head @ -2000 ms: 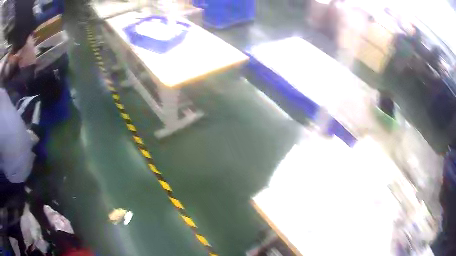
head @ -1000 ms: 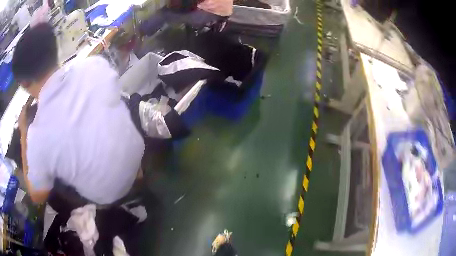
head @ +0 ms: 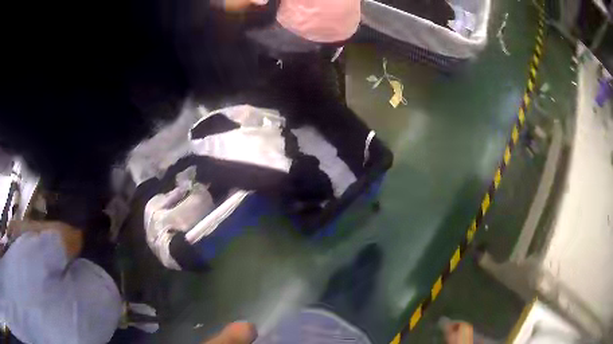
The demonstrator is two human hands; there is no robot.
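A blue tub (head: 232, 232) stands on the floor in front of me, heaped with black garment pieces (head: 316, 94) and white cloth (head: 249, 144) hanging over its side. My left hand (head: 235, 332) is a small blurred patch at the bottom edge, below the tub and apart from it. My right hand (head: 460, 332) is also small and blurred at the bottom edge, near the aisle tape. Both hands are cut off, and whether they hold anything cannot be seen.
A person in a pale shirt (head: 57, 289) is at the lower left. A grey tub (head: 430, 37) with dark contents is at the top, beside a pink shape (head: 319, 19). Yellow-black tape (head: 484, 205) runs along the floor; white tables (head: 585, 201) stand right. A large dark area fills the upper left.
The view has moved closer to the blue tub, which appears larger. The seated person has shifted to the lower left. Both my hands have come into view at the bottom.
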